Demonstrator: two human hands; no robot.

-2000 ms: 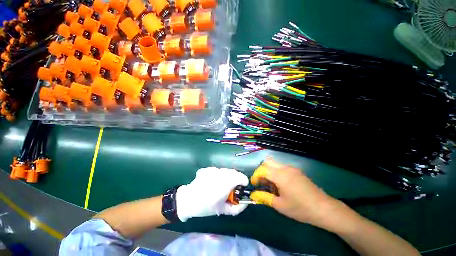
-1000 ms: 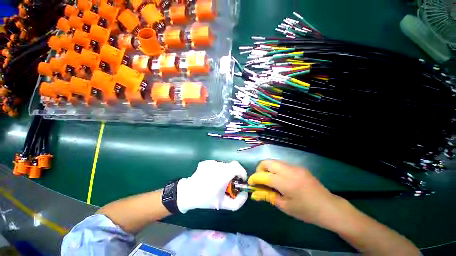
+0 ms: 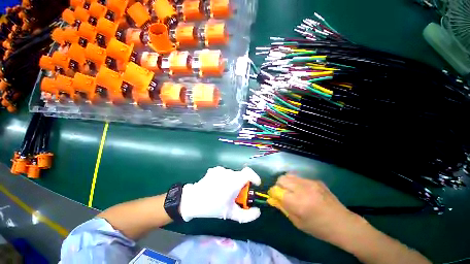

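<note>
My left hand, in a white glove, holds an orange connector between thumb and fingers, its dark face towards the right. Thin yellow and green cores run from that face to my right hand. My right hand, with yellow-orange finger cots, is closed around the cores close to the connector. A black cable extends right from behind my right hand. The core ends at the connector are too small to tell apart.
A clear blister tray of orange connectors is at the upper left. A large pile of black multi-core cables is right of it. Cables with orange connectors lie at the left edge. A pale green fan is at the upper right.
My right fingers have moved slightly away from the connector and closed, and yellow and green cores now show between the hands. The connector's dark face is more visible.
</note>
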